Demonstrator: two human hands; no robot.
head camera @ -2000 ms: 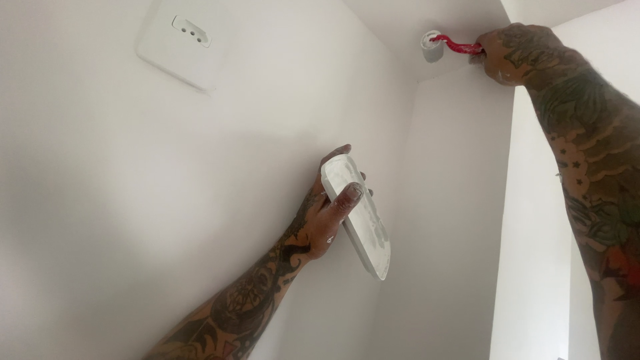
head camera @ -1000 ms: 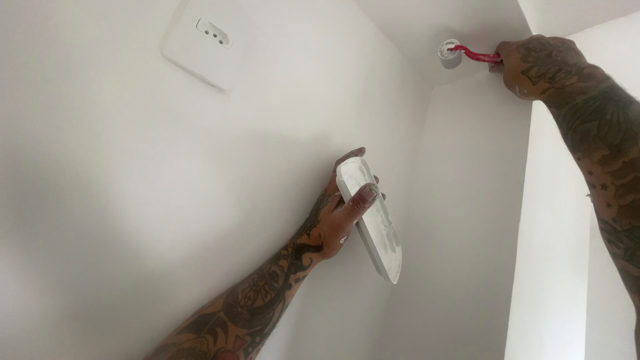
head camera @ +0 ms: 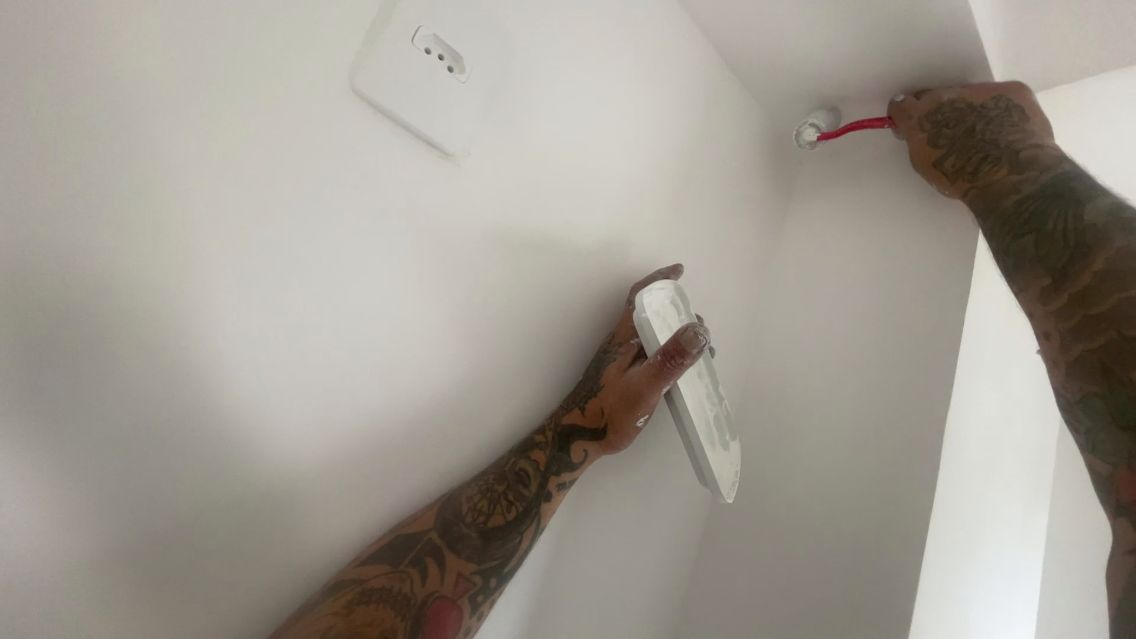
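My left hand (head camera: 652, 373) grips a white paint tray (head camera: 706, 417), its thumb over the face and the fingers behind. White paint is smeared on the tray and on the thumb. High at the right, my right hand (head camera: 967, 138) is closed on a tool whose grip is hidden in the fist. A red stem (head camera: 855, 128) runs left from the fist to a small round white head (head camera: 808, 133). The head is at the surface near the upper corner; whether it touches cannot be told for certain.
A white wall socket plate (head camera: 417, 80) with a three-hole outlet sits on the left wall (head camera: 311, 293). The walls meet at a corner (head camera: 785, 213) behind the tray. A bright vertical strip (head camera: 985, 444) runs down beside my right forearm.
The view has shifted somewhat. My right hand and the round head stay near the upper corner, and my left hand still holds the tray.
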